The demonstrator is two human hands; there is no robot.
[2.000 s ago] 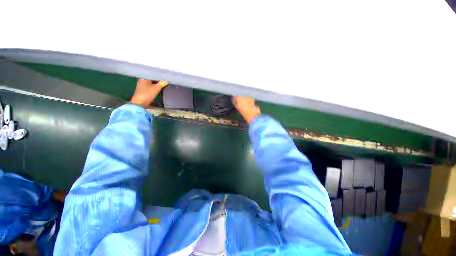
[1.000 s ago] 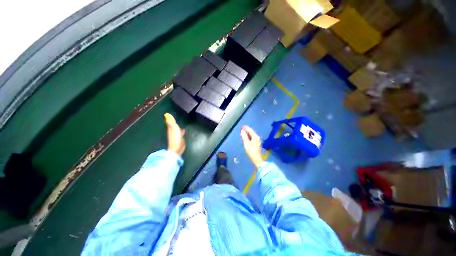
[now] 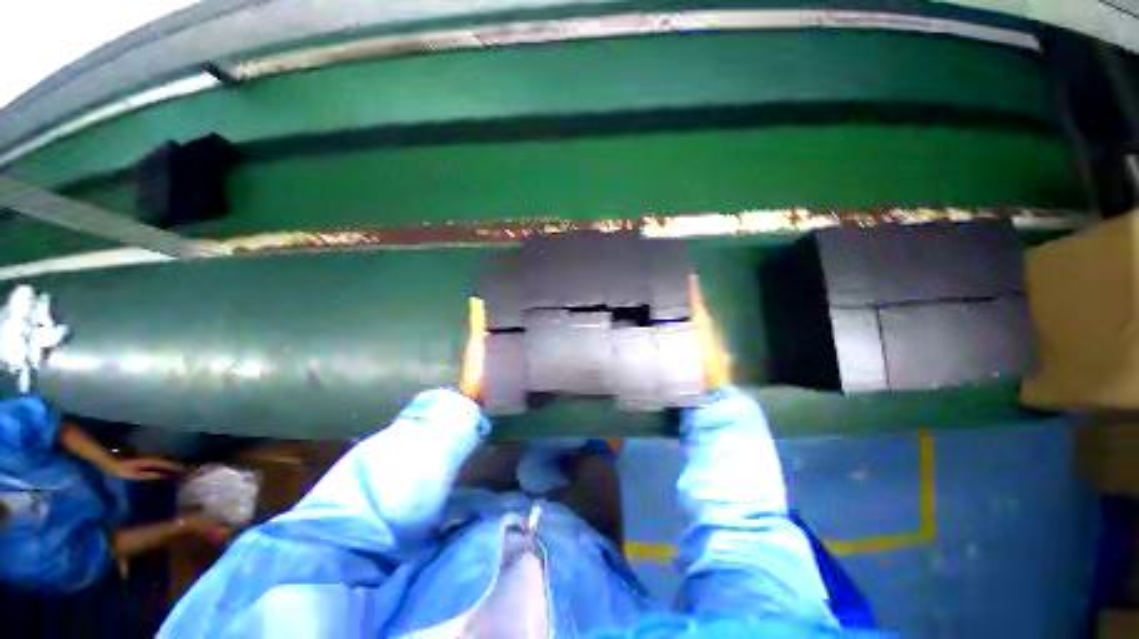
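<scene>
A block of several black product boxes lies on the green bench in front of me, with a small dark gap near its middle. My left hand presses flat against the block's left side, a yellow cot on a fingertip. My right hand presses against its right side. The block sits between my two palms. The undersides of the boxes are hidden. A second, larger group of black boxes stands on the bench to the right, apart from the block.
A rusty divider strip runs behind the boxes. A black object sits on the belt at the back left. A tan carton stands at the right. A person in blue is at lower left, near clear plastic.
The view has turned back to face the bench. My hands, apart and empty a second ago, are now against both sides of the box block.
</scene>
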